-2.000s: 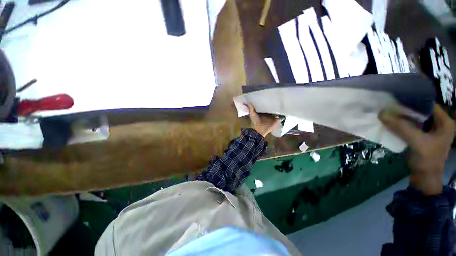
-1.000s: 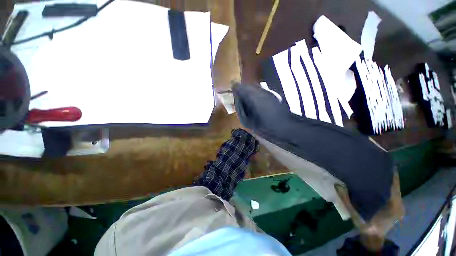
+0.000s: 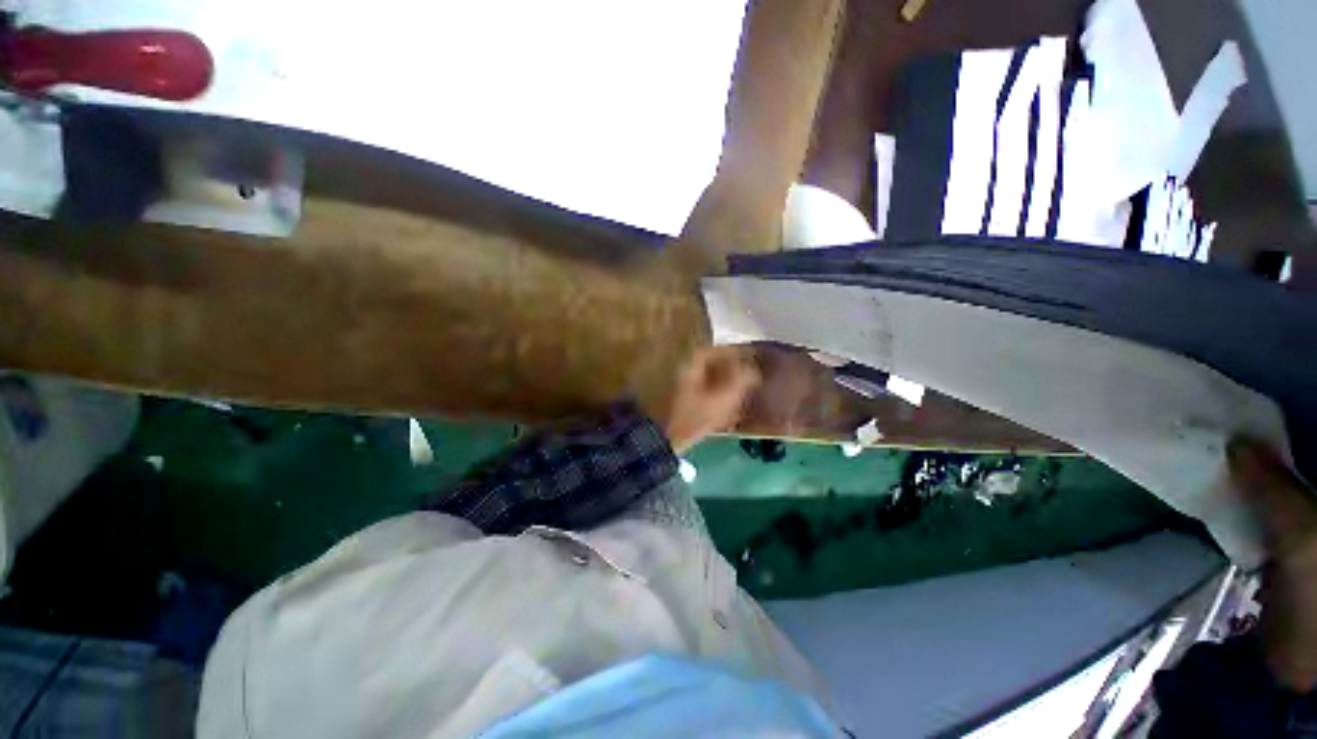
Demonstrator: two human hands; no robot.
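A long bundle of dark cloth plies (image 3: 997, 270) with a pale paper-like strip (image 3: 924, 329) along its near side stretches across the right half. My right hand (image 3: 1277, 498), cut off by the right edge, grips its right end. My left hand (image 3: 711, 393) is blurred, just below the bundle's left end at the table edge; its fingers look curled, and whether they hold anything cannot be told. The white paper marker (image 3: 477, 101) covers the lay at upper left.
A red machine handle (image 3: 109, 61) and silver base plate (image 3: 246, 185) are at left. White-topped cut strips (image 3: 1018, 137) lie at upper right on the brown table (image 3: 361, 311). Paper scraps (image 3: 867, 436) lie near the table edge. Dark scraps litter the green floor (image 3: 809, 541). A white tub (image 3: 65, 448) is at left.
The bundle was bent with its dark side up; it now stretches out with its pale side towards me. My left hand, hidden one second ago, shows again. The view has shifted; the handle appears higher.
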